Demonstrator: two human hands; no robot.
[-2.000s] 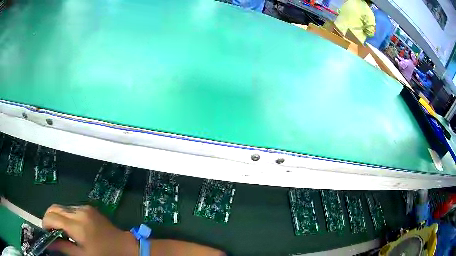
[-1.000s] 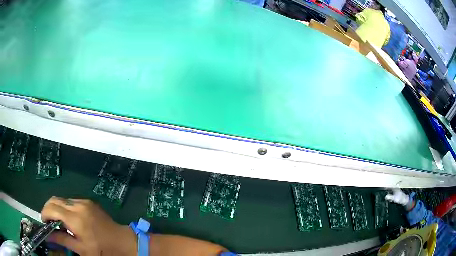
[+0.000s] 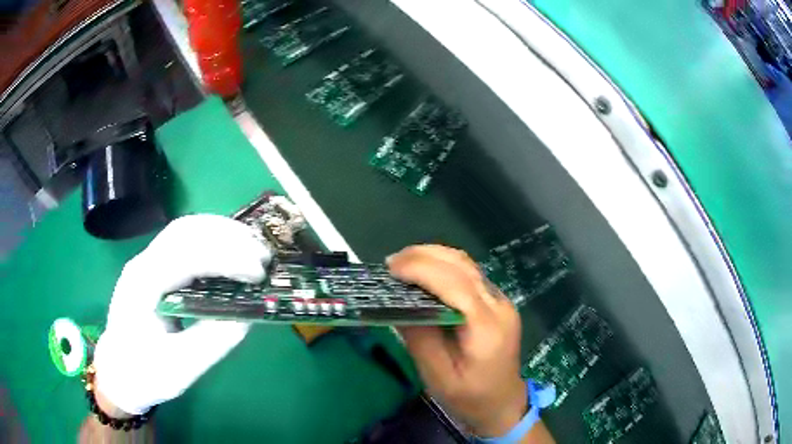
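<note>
A circuit board [image 3: 321, 299] is held level above the green mat, seen nearly edge-on, its component side facing away and up. Small reddish-ended parts show in a row along its near edge. My left hand [image 3: 178, 303], in a white glove, grips the board's left end. My right hand [image 3: 465, 334], bare with a light blue wrist strap, grips its right end. The soldering iron stand [image 3: 280, 218] with a whitish crusted holder shows behind the board, partly hidden by it.
The conveyor belt [image 3: 347, 186] with several boards runs diagonally beside the mat [image 3: 295, 390]. A red-wrapped post [image 3: 213, 48] stands at its left rail. A black cylinder [image 3: 126, 191] is at the upper left. A green-and-white solder spool [image 3: 68, 346] lies left of my gloved hand. A green shelf [image 3: 643, 52] lies beyond.
The view has swung left onto the mat and belt. The board, formerly at the lower left edge, is now central in both hands. My gloved hand, barely visible before, is now in full view.
</note>
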